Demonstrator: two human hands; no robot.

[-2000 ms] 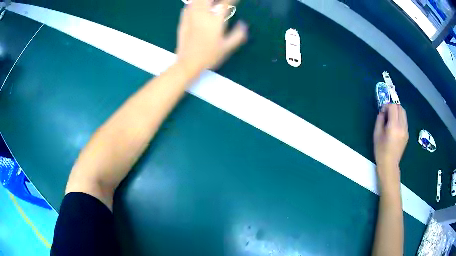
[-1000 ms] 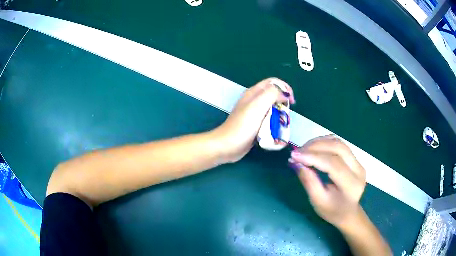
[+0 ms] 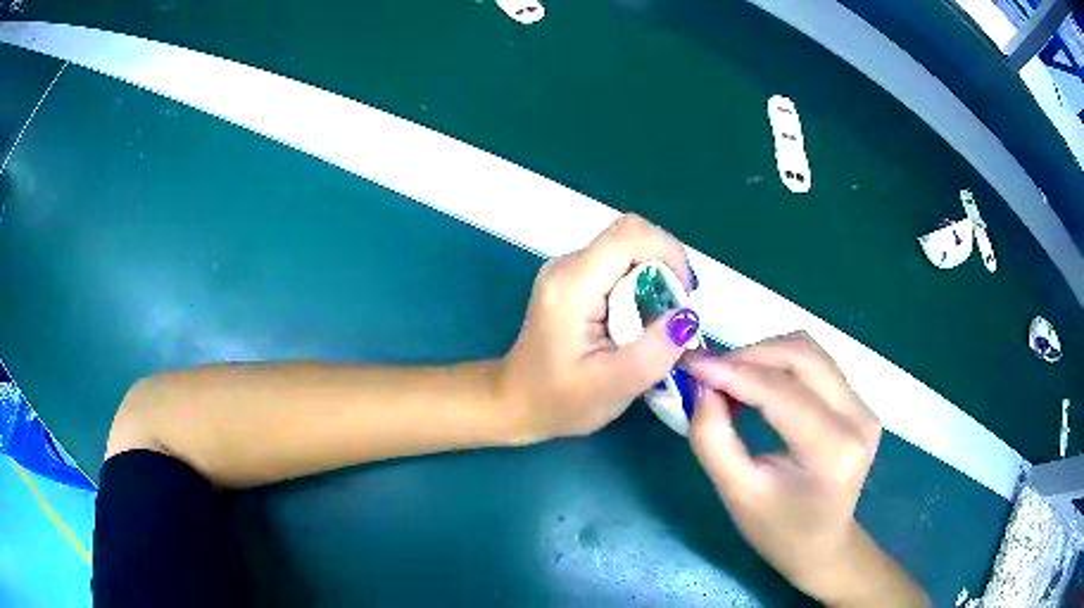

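Observation:
My left hand (image 3: 606, 339) holds a white oval housing half (image 3: 625, 306) above the near edge of the pale rail. A green circuit board (image 3: 653, 292) shows at its upper end, and a bright blue part (image 3: 682, 388) shows at its lower end. My left thumb lies across the middle of the shell. My right hand (image 3: 791, 439) is at the lower right side of the shell, with thumb and fingertips pinched together against it. What the right fingertips pinch is too small and hidden to tell.
A dark green belt (image 3: 618, 107) lies beyond the pale rail (image 3: 357, 140). On it are a narrow white cover plate (image 3: 789, 145), a white part-assembled unit (image 3: 947, 245) touching another strip (image 3: 978, 230), and a small unit (image 3: 1044, 340). A crinkled whitish bag (image 3: 1032, 556) is at the lower right.
Both hands have come together over the rail from the belt. Since one second ago the shell has turned and dropped slightly, showing the green board. The pieces on the belt have shifted right and down.

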